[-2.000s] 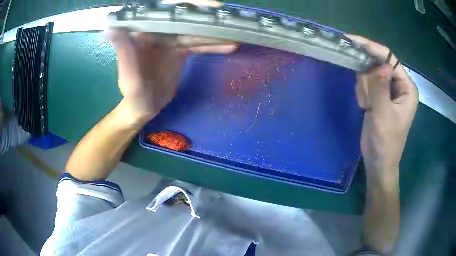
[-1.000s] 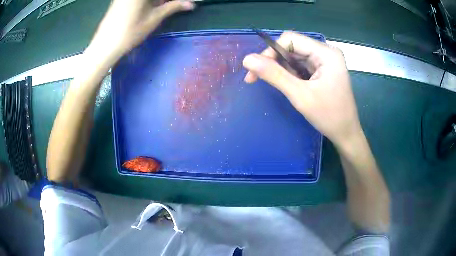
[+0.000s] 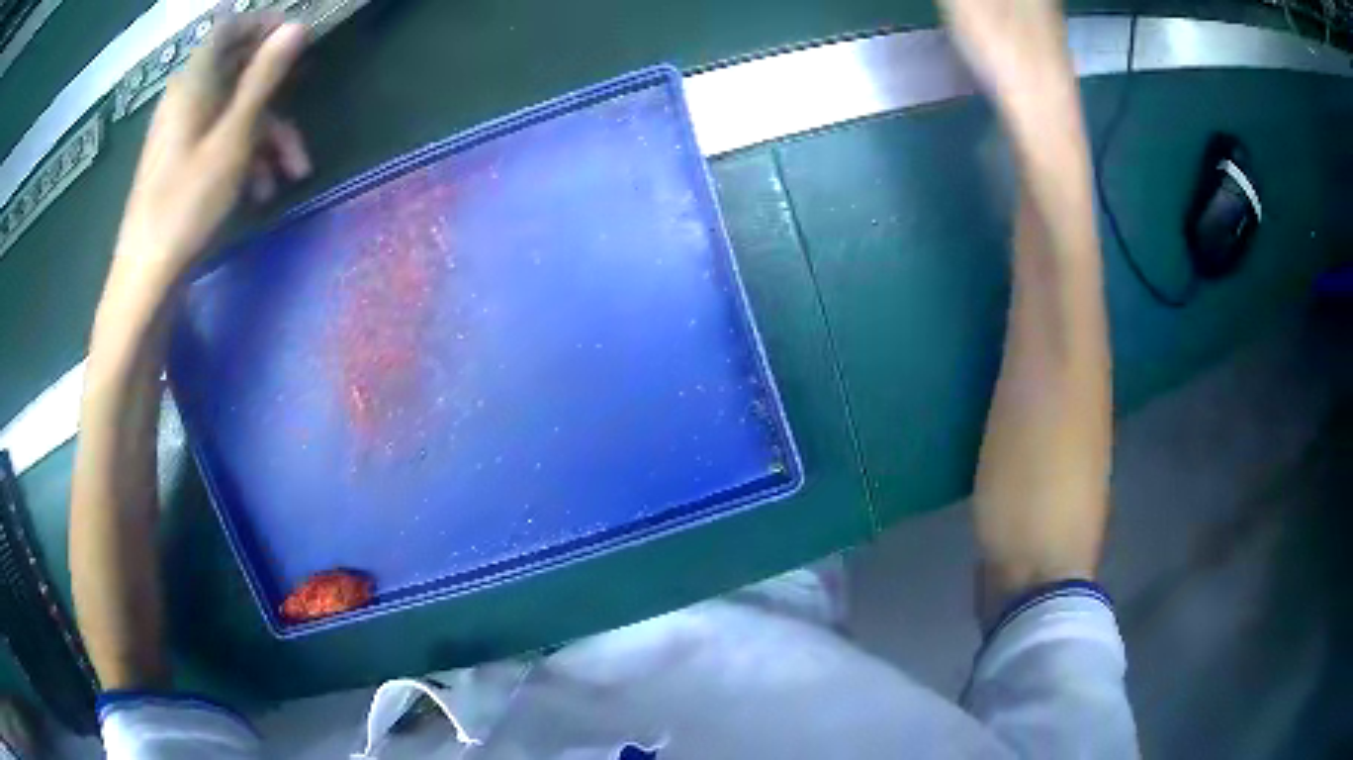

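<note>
The blue work tray (image 3: 594, 356) lies tilted in view on the green bench. Red-orange wire scraps (image 3: 393, 297) are scattered over its left half. A compact orange-red scrap pile (image 3: 328, 594) sits in its near-left corner. My left hand (image 3: 223, 134) is above the bench beyond the tray's far-left corner, slightly blurred, fingers apart, with nothing visible in it. My right hand (image 3: 1012, 37) is at the top edge, right of the tray; its fingers are cut off, so what it holds is hidden.
Pale perforated strips (image 3: 156, 67) lie at the far left, beside my left hand. A white band (image 3: 861, 86) crosses the bench behind the tray. A black computer mouse (image 3: 1226, 208) with its cable is at right. Black ribbed strips (image 3: 33, 594) are at the left edge.
The long strip fixture held earlier in both hands is gone from them. The view has turned right. My right hand, which held tweezers over the tray, has moved away right and up.
</note>
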